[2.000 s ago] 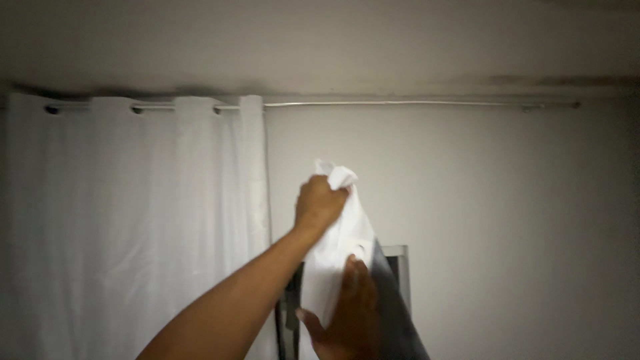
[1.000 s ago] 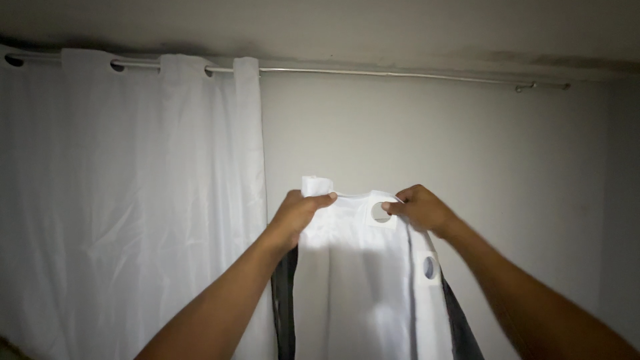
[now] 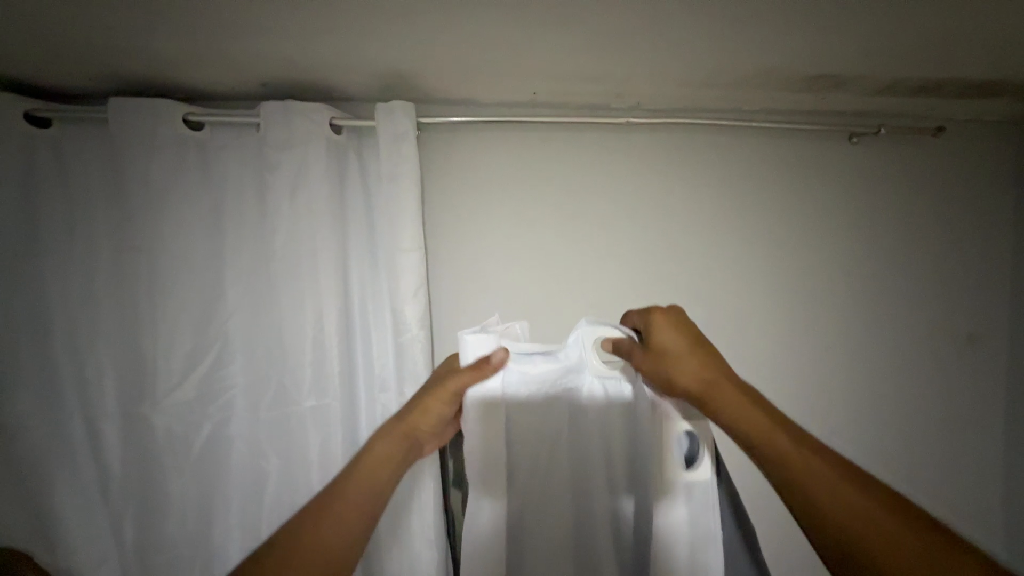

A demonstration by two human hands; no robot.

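Observation:
A white grommet curtain panel (image 3: 560,448) hangs from both hands, off the rod. My left hand (image 3: 452,396) pinches its top left corner, thumb in front. My right hand (image 3: 672,352) grips the top edge beside a round eyelet (image 3: 606,354), with the thumb at the ring. Lower on the right side a second eyelet (image 3: 690,450) shows, and dark grey cloth (image 3: 738,512) lies behind the white. To the left, another white curtain (image 3: 224,320) hangs by its eyelets on a thin metal curtain rod (image 3: 624,121).
The rod runs along the wall (image 3: 800,240) just under the ceiling (image 3: 512,48). Brackets (image 3: 864,136) hold it near the right end. Part of a dark upright edge (image 3: 454,504) shows between the hanging curtain and the held panel.
Two seconds ago the held panel was bunched in my left hand, with my right hand low on it. My right hand has moved up to its top edge, and the top is spread between both hands.

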